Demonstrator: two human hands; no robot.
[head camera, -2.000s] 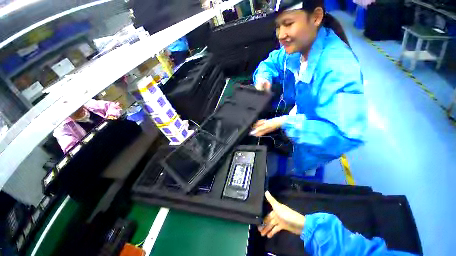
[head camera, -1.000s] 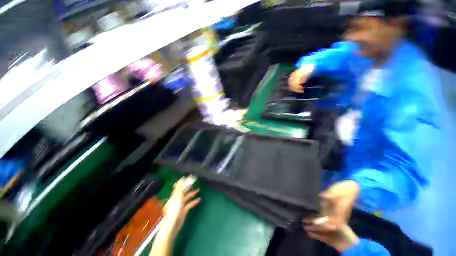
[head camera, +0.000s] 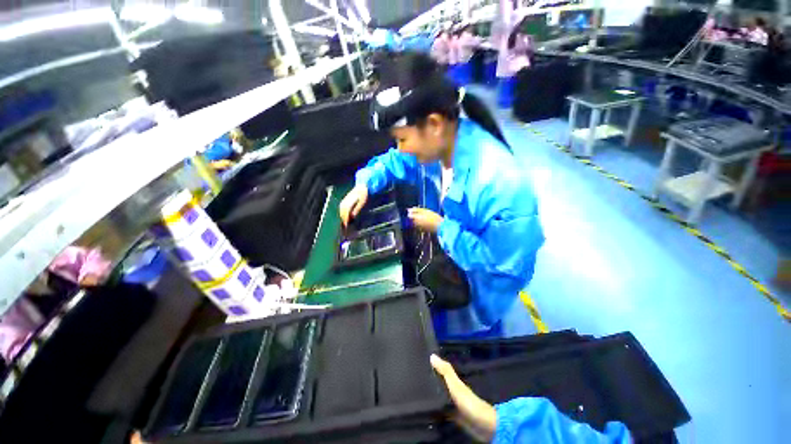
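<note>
A black foam tray (head camera: 349, 355) lies right in front of me, on top of at least one more tray. Three dark glossy smartphones (head camera: 282, 368) lie in its left pockets; its two right pockets are bare foam. My right hand (head camera: 465, 401) holds the tray's right edge, thumb on top, fingers hidden beneath. Only a bit of my left hand (head camera: 137, 437) shows at the tray's lower left corner, cut off by the frame; its grip is unclear.
A worker in a blue smock (head camera: 486, 199) handles another phone tray (head camera: 369, 247) ahead. A white and purple socket tower (head camera: 217, 260) stands left of it. Black empty trays (head camera: 572, 386) lie low at right. Stacked black trays (head camera: 260, 204) stand behind the tower.
The part-filled tray has come closer to me and is seen lower in view. My left hand has moved from the green bench to the tray's left corner. The view has swung.
</note>
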